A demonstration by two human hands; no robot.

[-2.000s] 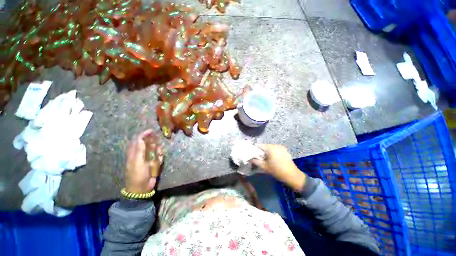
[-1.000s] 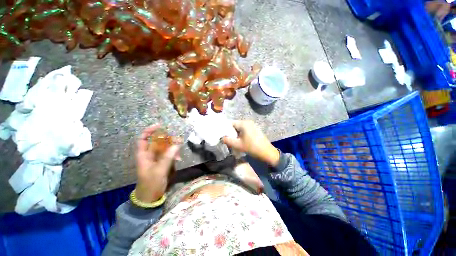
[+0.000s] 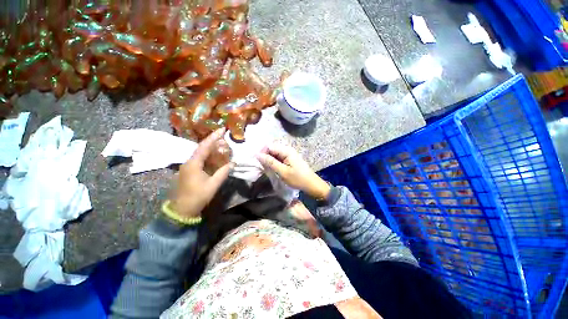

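My left hand (image 3: 198, 176) holds an amber moulded toy (image 3: 218, 154) between thumb and fingers near the table's front edge. My right hand (image 3: 294, 169) grips a white cloth (image 3: 252, 152) just to the right of the toy, by its fingertips. White cloth (image 3: 152, 148) also stretches flat to the left behind my left hand; whether it is the same piece is hidden by the hand. A heap of amber toys (image 3: 215, 99) lies right behind both hands.
A white enamel mug (image 3: 301, 98) stands right of the heap. Small white cups (image 3: 378, 70) stand farther right. Crumpled white cloths (image 3: 48, 180) lie at the left. White slips lie at the back right. A blue mesh crate (image 3: 461, 124) stands right, beside the table.
The cloth, bunched in my right hand before, is now spread out, with cloth also reaching left behind my left hand. My hands have come closer together. The view has shifted.
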